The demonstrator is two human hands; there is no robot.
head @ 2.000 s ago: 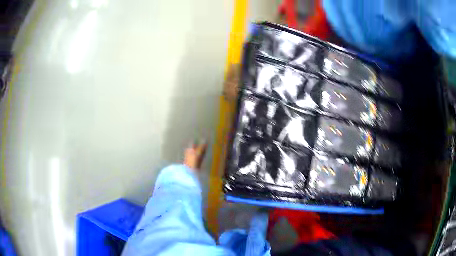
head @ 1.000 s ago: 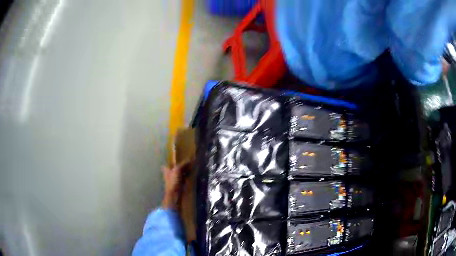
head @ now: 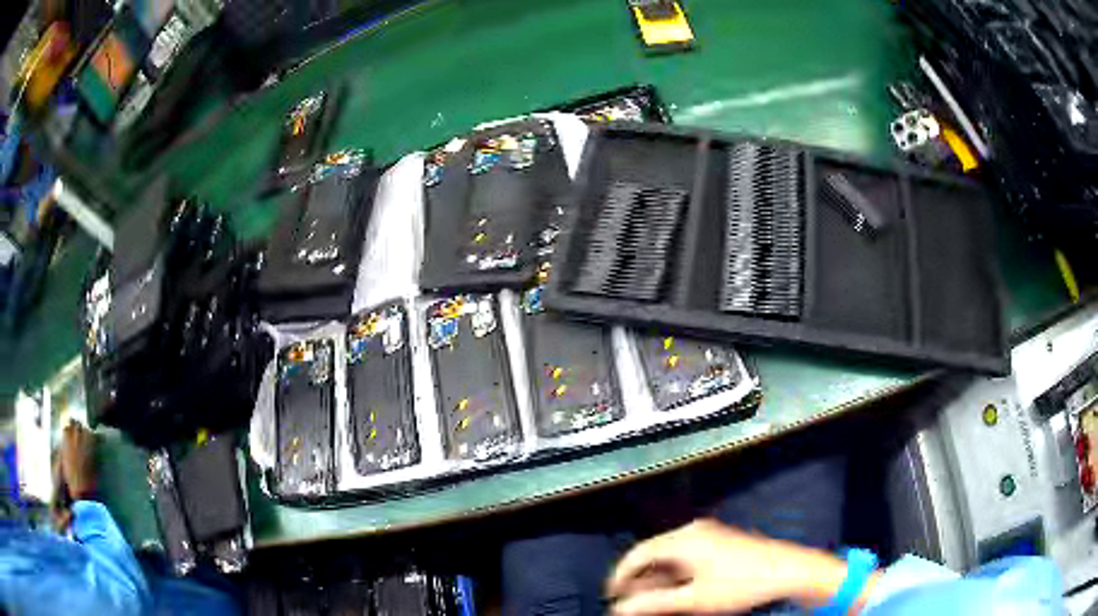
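My right hand (head: 704, 568), with a blue wristband (head: 852, 582), is at the bottom, in front of the bench edge. Its fingers are loosely curled with a gap between them, and I see nothing in it. My left hand is not in view. Open phone bodies (head: 472, 379) lie in a row in a pale tray (head: 388, 247) on the green bench. More phone bodies (head: 491, 223) lie stacked on its back part. A black parts tray (head: 945, 271) overlaps the pale tray's right side. It holds ribbed rows of small black parts (head: 762, 229) and a loose dark bar (head: 852, 202).
A dark stack of phone bodies (head: 181, 313) stands at the left. Another person's hand (head: 77, 463) and blue sleeve (head: 102, 566) seem to be at the far left. A yellow piece (head: 662, 24) lies at the back. A white machine (head: 993, 445) and glossy black trays (head: 1035, 108) are at the right.
The view has swung from the floor and a stack of glossy trays to the bench. The hand by the brown cardboard is out of view. My right hand has come into view.
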